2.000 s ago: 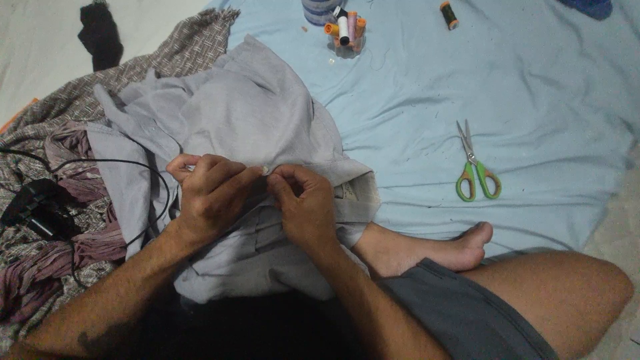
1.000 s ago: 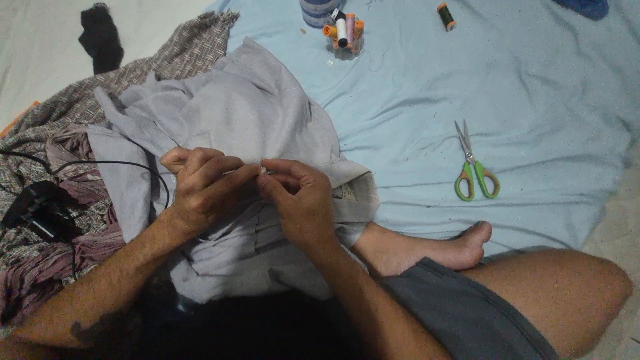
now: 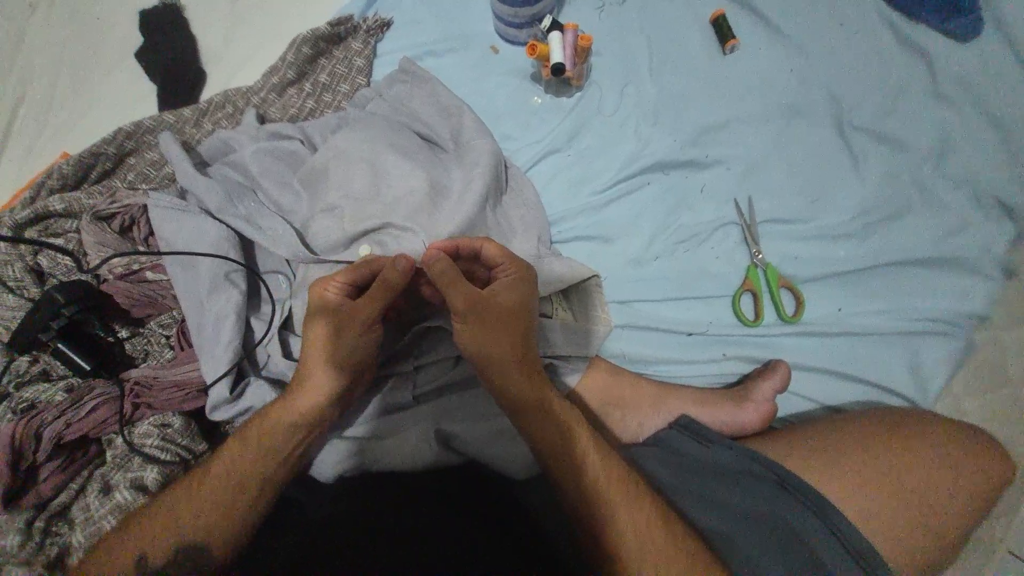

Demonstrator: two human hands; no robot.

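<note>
A light grey shirt [image 3: 432, 160] lies bunched over my lap and the bedding. My left hand [image 3: 352, 312] pinches its cloth between thumb and forefinger, just below a small white button [image 3: 366, 250]. Close at its right, my right hand [image 3: 488, 296] has thumb and fingertips pressed together at the cloth, with a thin needle [image 3: 425, 245] showing at the fingertips. Any thread on it is too fine to make out. The shirt's collar [image 3: 580, 308], bearing a label, spreads out to the right of my right hand.
Green-handled scissors [image 3: 756, 272] lie on the light blue sheet [image 3: 864, 200]. A clear container of thread spools [image 3: 560, 60] stands at the top, and a dark green spool [image 3: 724, 32] lies farther right. At the left are patterned scarves [image 3: 120, 152] and a black corded device [image 3: 76, 336].
The fingers of my left hand have uncurled from a fist into a thumb-and-forefinger pinch on the cloth. The white button and the needle now show.
</note>
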